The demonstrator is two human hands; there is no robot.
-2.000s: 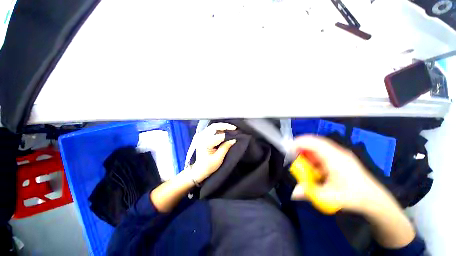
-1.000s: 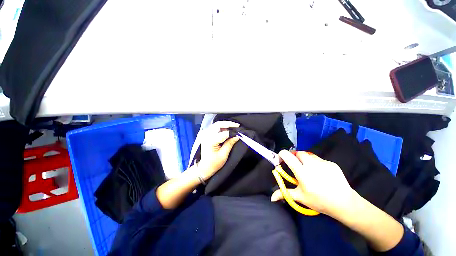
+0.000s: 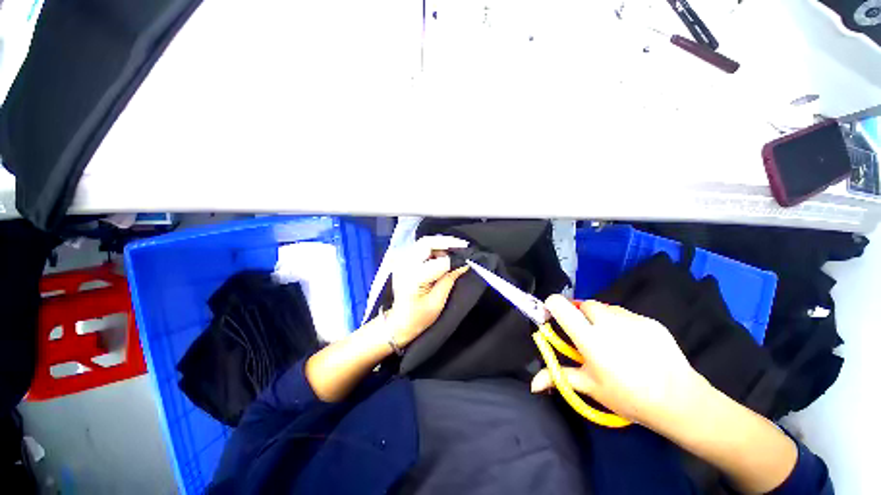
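A black fabric piece [image 3: 464,334] lies bunched on my lap below the table edge. My left hand [image 3: 422,288] pinches a fold of it between thumb and fingers. My right hand [image 3: 618,363] holds the scissors [image 3: 514,295] by their handle loops, one yellow and one mostly hidden red. The silver blades point up and left, and their tips touch or nearly touch the fabric beside my left fingertips. The blades look almost closed. Whether fabric lies between them cannot be told.
The white table [image 3: 386,126] crosses above my lap. It bears black fabric [image 3: 82,92] at left, a phone [image 3: 809,162], a dark red-brown bar [image 3: 705,54] and a black tool [image 3: 693,23]. Blue bins [image 3: 159,319] with black pieces flank my lap. A red crate [image 3: 92,334] stands at far left.
The scissors have come from a blurred, raised position at right to the fabric by my left fingertips. Over the last second they shifted only slightly. My left hand keeps its pinch.
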